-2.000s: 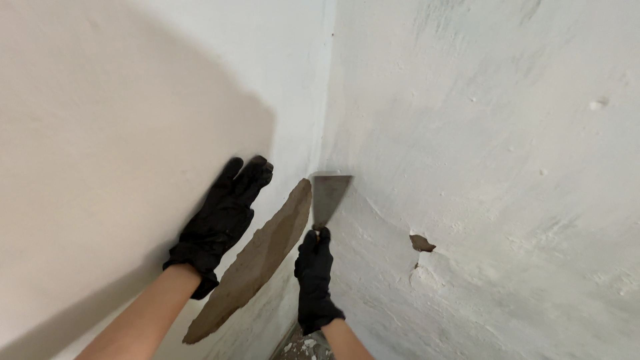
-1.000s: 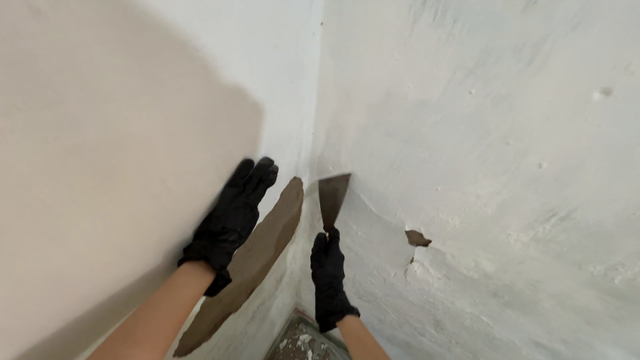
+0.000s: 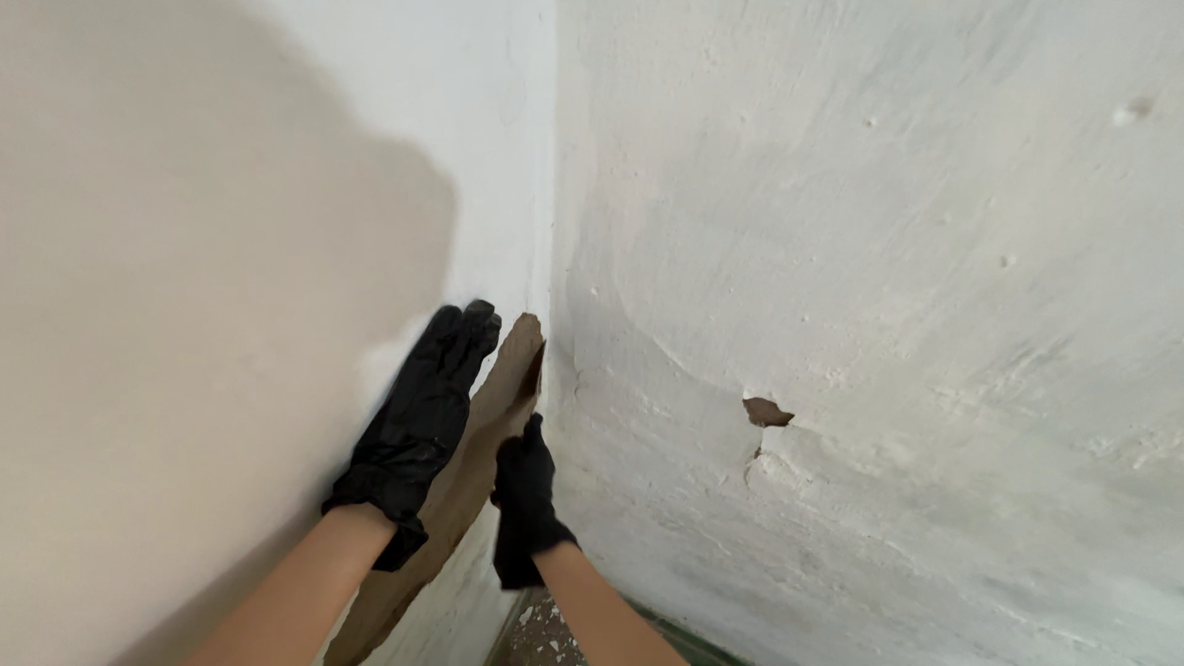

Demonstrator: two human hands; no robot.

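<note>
My left hand, in a black glove, lies against the left wall beside a long brown patch of bared wall, with its fingers extended and nothing visible in it. Closed on the handle of a scraper, my right hand wears a black glove too and is just right of that patch. The scraper's dark metal blade appears nearly edge-on at the patch's upper right border, close to the room's corner. Most of the handle is hidden by the fingers.
The right wall has rough, uneven white paint, small bumps and a small brown hole with cracked paint under it. At the bottom, the floor bears white flakes. Shadow covers much of the left wall.
The scraper has gone from the right wall beside the corner to the brown patch on the left wall, its blade turned from broad side to nearly edge-on. My left hand stays on the left wall.
</note>
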